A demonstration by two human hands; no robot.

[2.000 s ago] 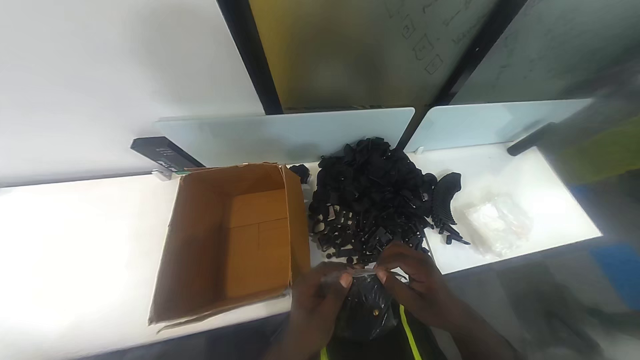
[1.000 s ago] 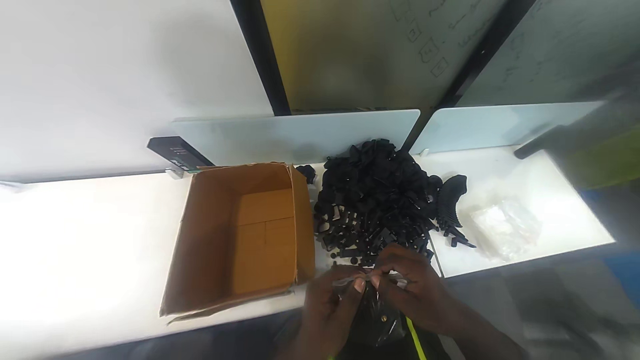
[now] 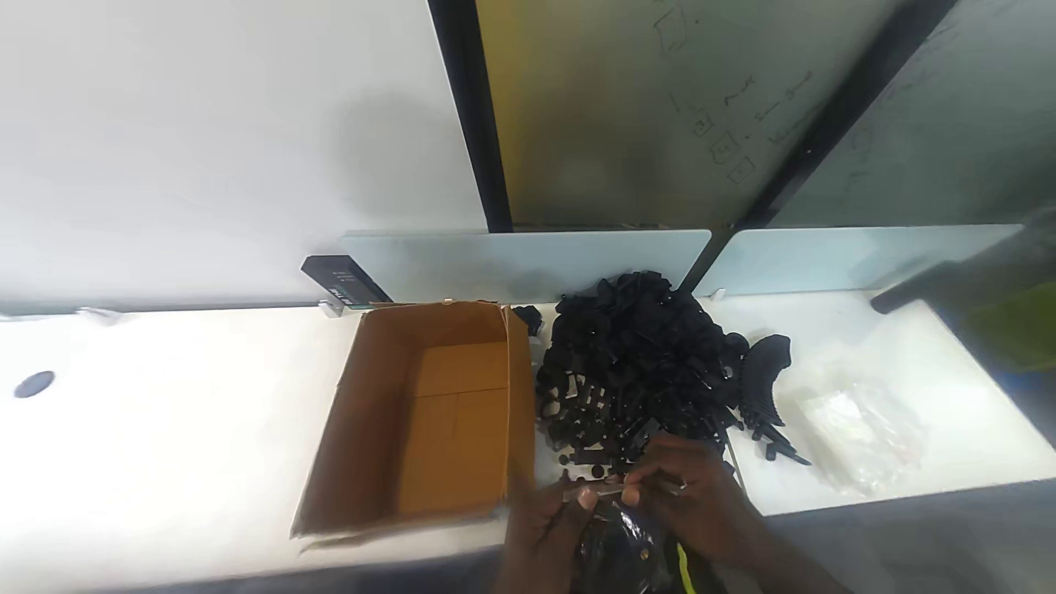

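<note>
My left hand (image 3: 554, 521) and my right hand (image 3: 683, 493) meet at the table's front edge, fingertips pinching a small, thin, pale translucent piece (image 3: 609, 489) between them. What the piece is, I cannot tell. Just beyond my fingers lies a large pile of black parts (image 3: 643, 355), with smaller black and metallic-looking pieces (image 3: 582, 408) at its near left. Below my hands, close to my body, is a shiny black plastic bag (image 3: 615, 549), partly hidden by my hands.
An open cardboard box (image 3: 520, 396) stands left of the pile on the white table (image 3: 165, 445). Right of the pile are a curved black ribbed part (image 3: 763, 379) and a clear plastic bag (image 3: 862, 437) with white contents. A low partition (image 3: 544, 264) runs behind; a dark flat box (image 3: 342, 279) leans there.
Both hands stay together at the front edge, still pinching the pale piece. The fingers have shifted slightly around it. The pile and cardboard box stay as they were.
</note>
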